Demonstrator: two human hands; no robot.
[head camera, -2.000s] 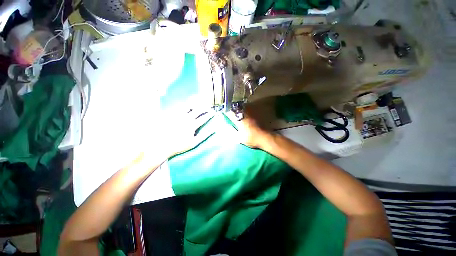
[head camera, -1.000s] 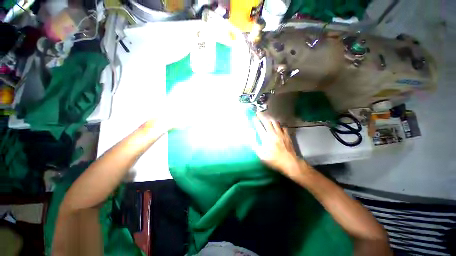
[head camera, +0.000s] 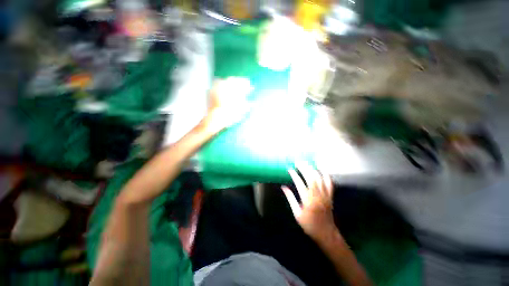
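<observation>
The green fabric panel (head camera: 240, 167) lies spread over the white table left of the sewing machine head (head camera: 385, 67), its near edge at the table's front. Lamp glare washes out its middle. My left hand (head camera: 231, 99) lies on the panel's left part, overexposed; its fingers are hard to see, and I cannot tell whether it grips the cloth. My right hand (head camera: 313, 198) is at the panel's near right corner, fingers spread, holding nothing visible. The needle area is blurred.
A green scrap bundle (head camera: 385, 118) and black scissors (head camera: 418, 153) are on the right. Green pieces (head camera: 142, 84) are piled at left. An orange-yellow bottle (head camera: 311, 14) stands behind the machine. The whole view is motion-blurred.
The view has shifted, moving the machine rightward in the picture. The panel now lies flatter and farther back on the table. My right hand has come away from the needle area toward the front edge.
</observation>
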